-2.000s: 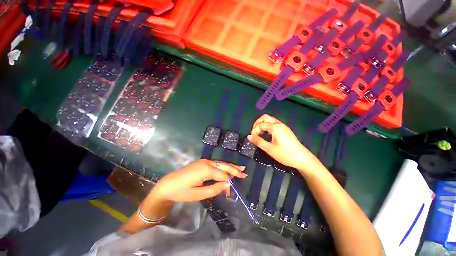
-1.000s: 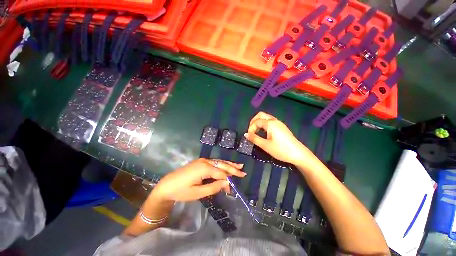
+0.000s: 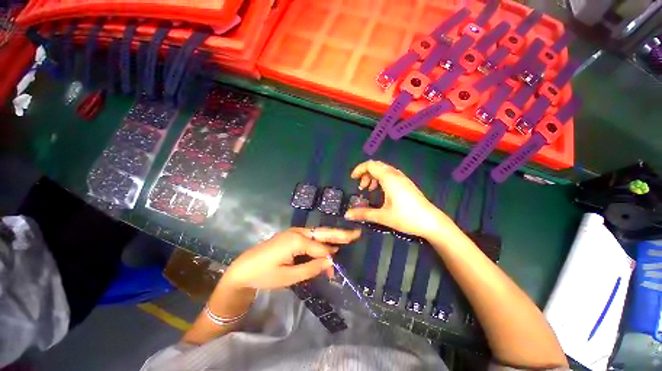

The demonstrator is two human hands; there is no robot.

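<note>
Dark watches (image 3: 331, 201) lie in a row on the green bench, faces up, their navy straps (image 3: 393, 272) running toward me. The three leftmost faces look speckled grey. My right hand (image 3: 392, 203) is over the third watch from the left, thumb at its face and fingers apart; it hides part of the watches to the right. My left hand (image 3: 290, 259) is just left and below, pinching a clear sticker sheet (image 3: 324, 306) with dark squares, which hangs down toward my lap.
A red-orange tray (image 3: 327, 54) behind the work holds purple-strap watches (image 3: 463, 96). Wider sticker sheets (image 3: 194, 165) lie at left, near stacked red trays (image 3: 138, 13) with navy straps. At right are white paper (image 3: 586, 304), a blue pen (image 3: 604, 309) and a black round item (image 3: 624, 214).
My right hand's thumb and fingers have spread apart over the third watch, showing more of its face. My left hand stays nearly in place with the sheet. The view has shifted slightly.
</note>
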